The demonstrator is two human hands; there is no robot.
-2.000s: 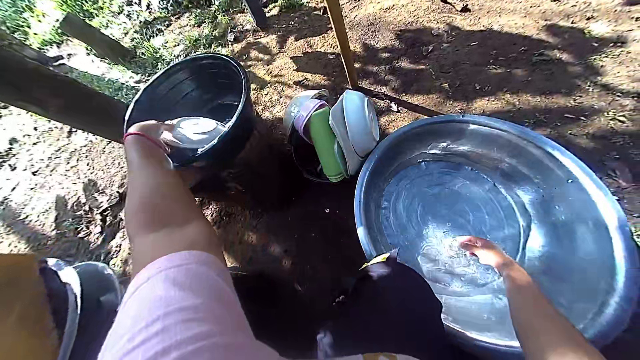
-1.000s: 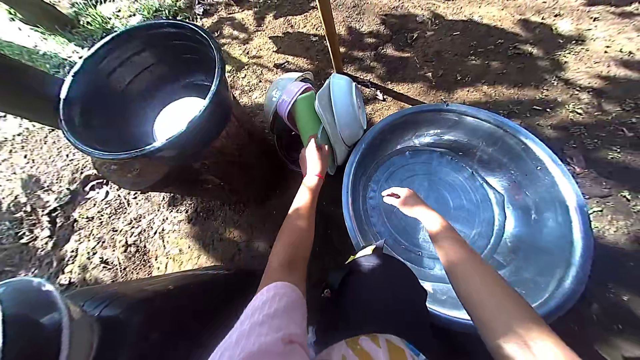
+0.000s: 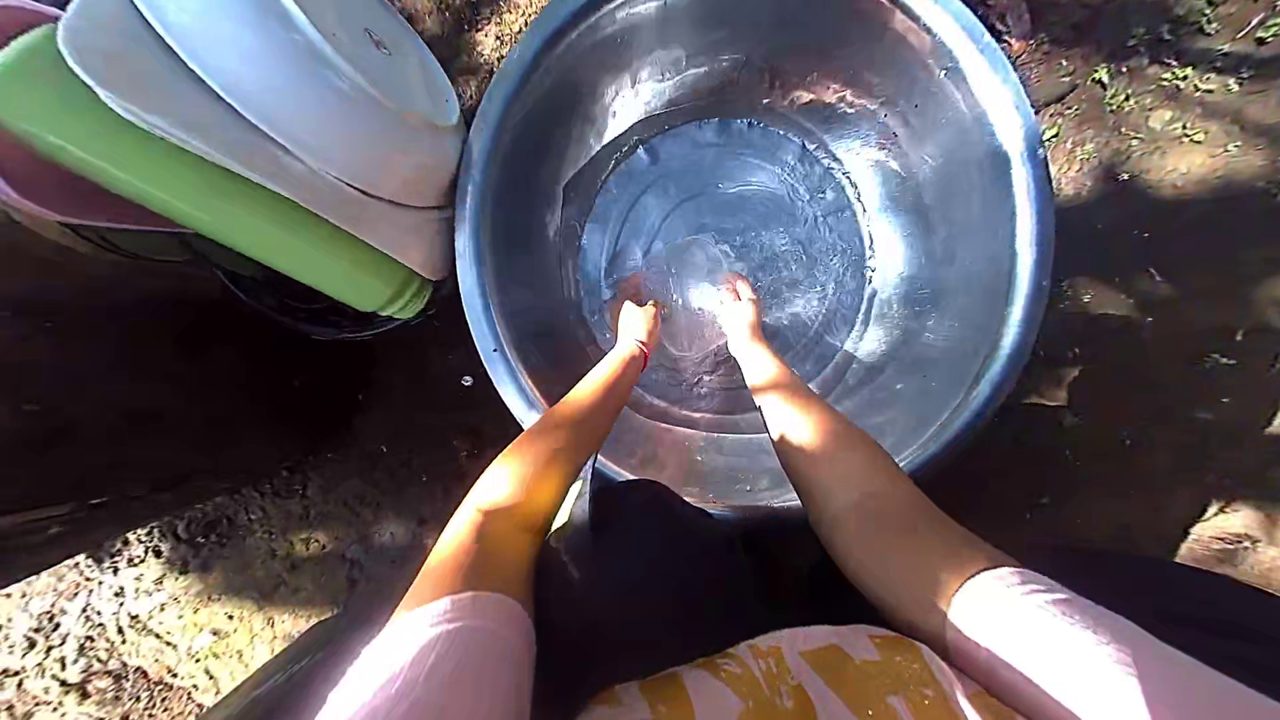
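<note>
A wide metal basin (image 3: 950,330) holds shallow, rippling water (image 3: 720,180). Both hands are down in it, at the near part of its round bottom. A clear or pale round dish-like thing (image 3: 690,285), blurred by glare and water, lies between them. My left hand (image 3: 638,318), with a red band at the wrist, is at its left edge, fingers curled and partly under water. My right hand (image 3: 738,308) is at its right edge, fingertips lit by glare. Whether either hand grips the dish cannot be made out.
Left of the basin, close to its rim, stand pale blue-white bowls (image 3: 320,90), a green plastic container (image 3: 200,200) and a pink one (image 3: 80,190), stacked on their sides over a dark vessel. Soil with small plants (image 3: 1120,100) lies at the right.
My left hand has moved from the stacked dishes into the basin. My right hand has gone down into the water. The view has shifted closer over the basin; the black tub is out of view.
</note>
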